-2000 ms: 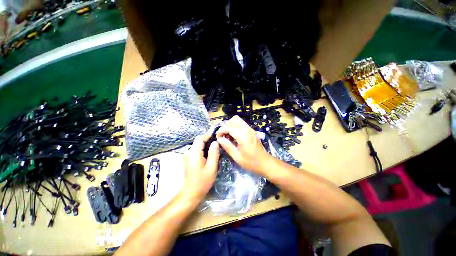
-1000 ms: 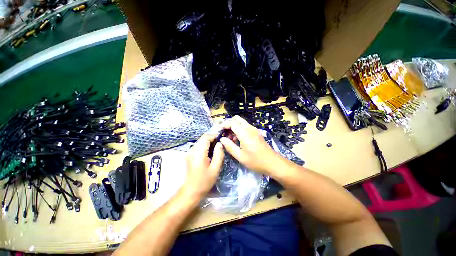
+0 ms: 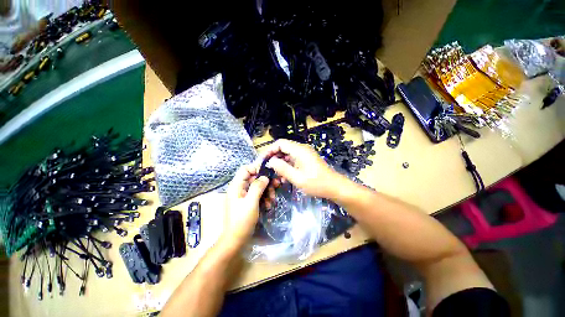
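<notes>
My left hand (image 3: 243,197) is closed around a black housing (image 3: 266,171), mostly hidden by the fingers. My right hand (image 3: 297,166) has its fingertips on the top of the same housing; whether they hold a small piece cannot be seen. A crumpled clear plastic bag (image 3: 291,228) lies just below the hands. Small black fittings (image 3: 347,148) lie in a loose heap behind the right hand. Dark housings (image 3: 162,236) are grouped left of my left hand, with one lighter-faced housing (image 3: 194,224) beside them.
A large carton (image 3: 409,37) full of black parts stands behind. A bubble wrap bag (image 3: 198,145) lies left of the hands, a cable bundle (image 3: 80,192) far left. At right are a black phone-like rectangle (image 3: 420,105), keys (image 3: 455,122) and orange flex strips (image 3: 474,83). A pink stool (image 3: 511,213) stands below.
The camera view has tilted and shifted. Both hands stay together on the housing, with the fingers slightly rearranged and my left fingers showing more below it.
</notes>
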